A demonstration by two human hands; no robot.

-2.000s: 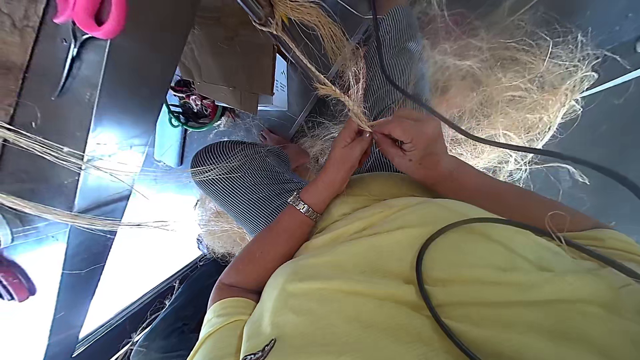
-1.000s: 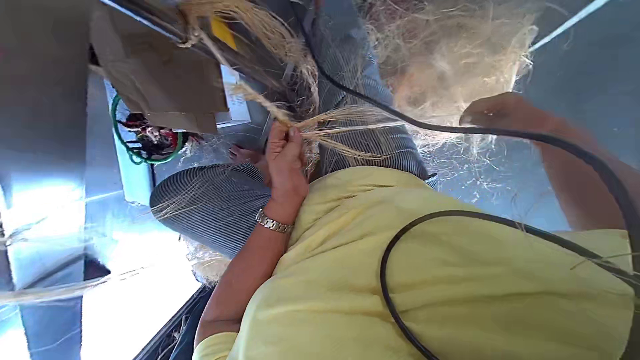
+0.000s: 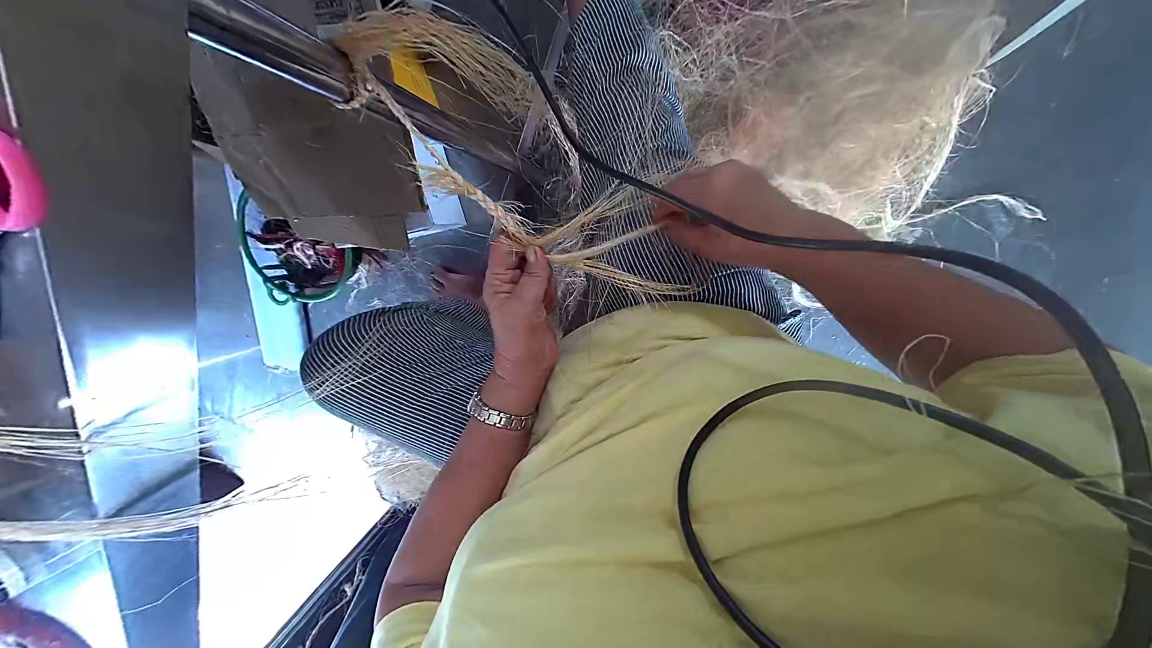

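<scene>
A braid of pale plant fibre (image 3: 477, 193) runs down from a metal bar (image 3: 270, 54), where it is tied. My left hand (image 3: 522, 288), with a metal watch on the wrist, pinches the braid's lower end between thumb and fingers. From that pinch, loose fibre strands (image 3: 621, 270) fan out to the right over the striped trousers. My right hand (image 3: 720, 211) has its fingers closed around one strand drawn out from the braid; a black cable crosses in front of this hand. More loose fibre (image 3: 450, 54) hangs from the bar above.
A large heap of loose fibre (image 3: 837, 99) lies at the upper right. Cardboard (image 3: 306, 153) and a green-rimmed basket (image 3: 292, 261) are at the left, near pink scissor handles (image 3: 18, 184). The black cable (image 3: 900, 247) loops over the yellow shirt. Long fibres (image 3: 108, 526) extend at the lower left.
Two seconds ago both hands were together at the braid. My right hand then swung out to the right and has since come back to the strands. My left hand still pinches the braid.
</scene>
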